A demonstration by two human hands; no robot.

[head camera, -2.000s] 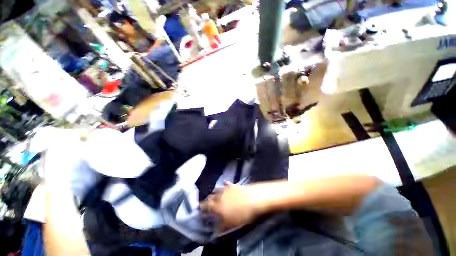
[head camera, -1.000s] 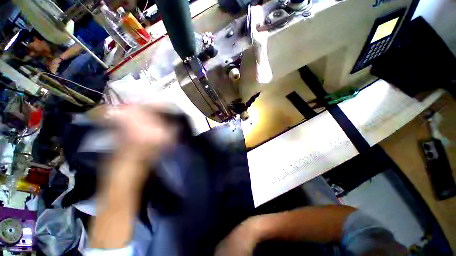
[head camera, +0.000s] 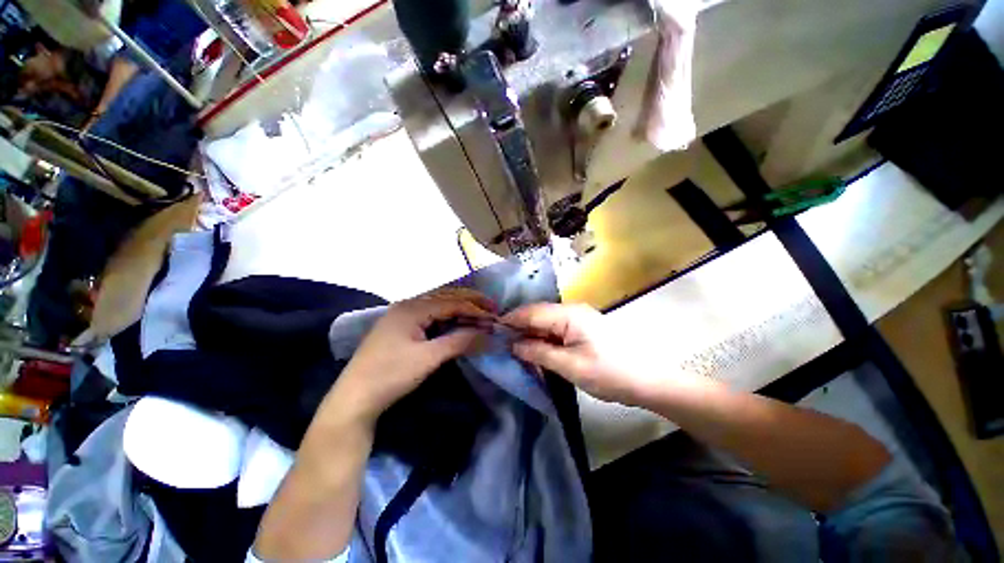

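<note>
The dark garment with grey lining [head camera: 286, 330] lies bunched left of and below the needle, inside out. A white oval shoulder pad [head camera: 185, 442] shows on it at the lower left. A grey edge of the garment runs up to the lit presser foot [head camera: 534, 258]. My left hand [head camera: 424, 330] pinches the garment edge just below the presser foot. My right hand [head camera: 561, 343] pinches the same edge, its fingertips close to those of my left. The fold between the fingertips is partly hidden.
The sewing machine [head camera: 760, 66] stands at the upper right. Green-handled snips [head camera: 809, 195] and a black strap [head camera: 820, 280] lie right of the needle. A dark device [head camera: 974, 368] is at the far right. A purple device [head camera: 22, 511] is at lower left. A person's arm shows at upper left.
The garment has been turned and spread, showing grey lining and the white pad. My left hand has moved right and my right hand up; both now meet at the edge below the presser foot.
</note>
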